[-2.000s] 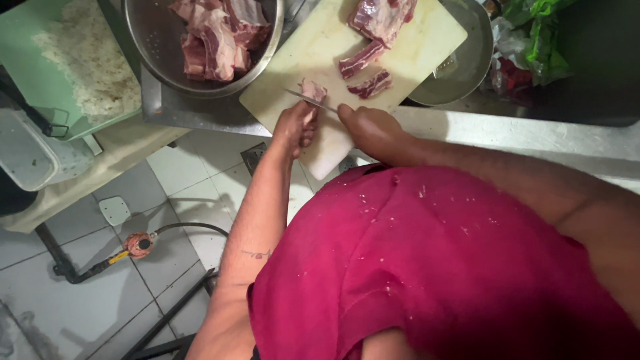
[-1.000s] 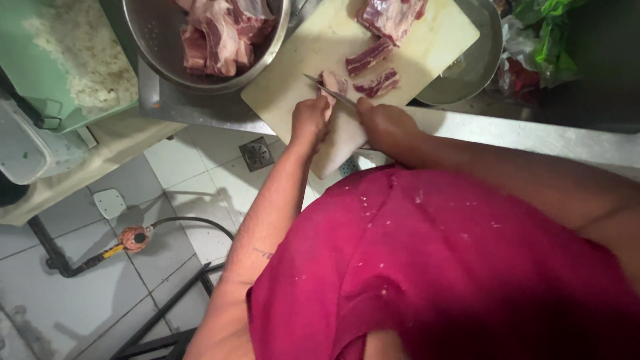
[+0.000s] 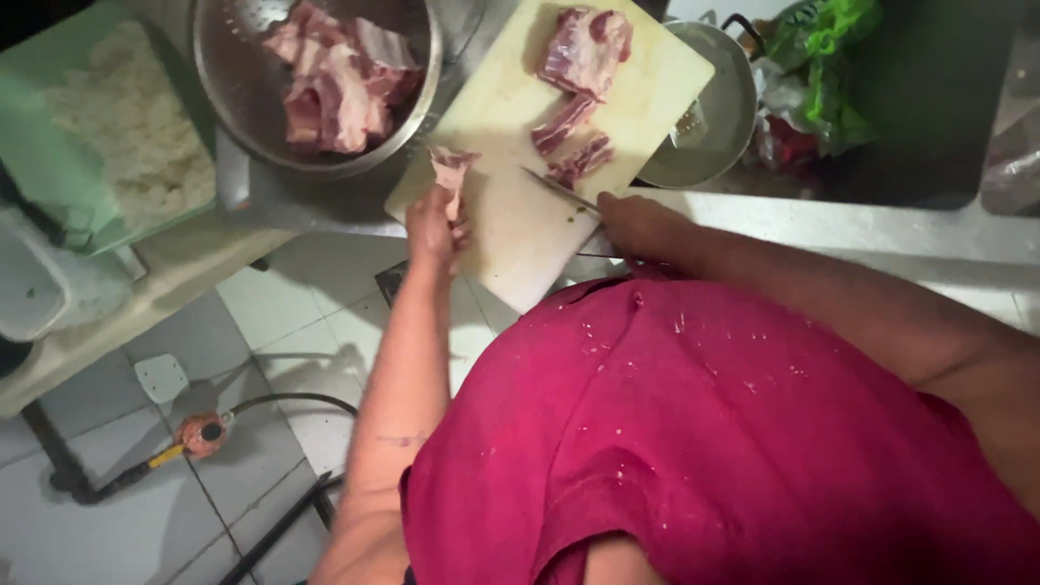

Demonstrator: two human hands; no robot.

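My left hand (image 3: 436, 231) grips a strip of pale, fatty raw meat (image 3: 452, 172) over the left part of a white cutting board (image 3: 496, 122). At the board's right edge, my right hand (image 3: 638, 223) is closed on a knife (image 3: 561, 190), its blade pointing up and left, apart from the strip. Just beyond the blade lie a small cut piece of meat (image 3: 582, 159) and another narrow piece (image 3: 564, 123). A larger slab of ribs (image 3: 587, 50) rests near the board's far end. The knife's handle is mostly hidden in my right hand.
A metal colander (image 3: 431, 106) of meat chunks stands left of the board. Farther left is a green tray (image 3: 32, 138) with a whitish substance. A metal pan (image 3: 719, 134), plastic bags (image 3: 829, 81) and a sink basin (image 3: 918, 122) lie right. A gas regulator (image 3: 201, 434) hangs below, left.
My hands have moved apart. My left hand has drawn the strip left, away from the blade, which was against it in the earlier frames.
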